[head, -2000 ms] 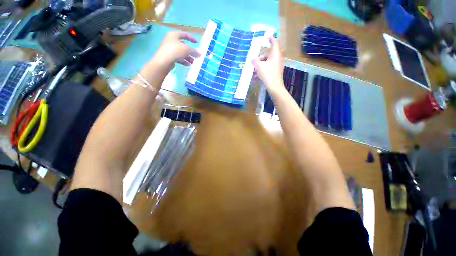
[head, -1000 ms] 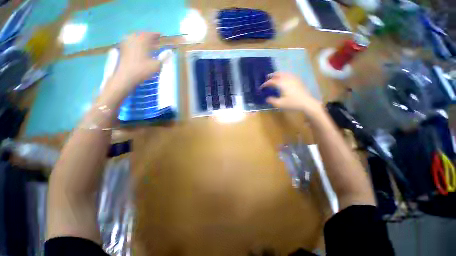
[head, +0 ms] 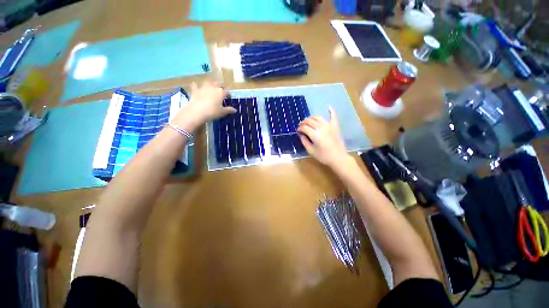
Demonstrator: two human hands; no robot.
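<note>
Two groups of dark blue finished cell panels lie on a grey-white sheet (head: pixel 352 120). My right hand (head: pixel 322 138) rests at the right edge of the right panel group (head: pixel 286 114), fingertips on it; whether it grips a cell is unclear. My left hand (head: pixel 207 103) is over the upper left corner of the left panel group (head: pixel 239 132), fingers apart, nothing seen in it. The stack of blue cell strings (head: pixel 135 129) with pale edges lies on the teal mat (head: pixel 66 141), partly behind my left forearm.
Loose cell strings (head: pixel 274 59) lie behind the sheet. A red cylinder on a white base (head: pixel 394 84) stands at right, with the iron stand and sponge (head: pixel 400 194) nearer. A short ribbon pile (head: pixel 341 231) lies by my right forearm. Scissors (head: pixel 531 231) lie far right.
The view has swung right. My hands have left the blue stack, which they held earlier and which now lies on the mat. My left hand has moved right to the panels; my right hand stays at the right group.
</note>
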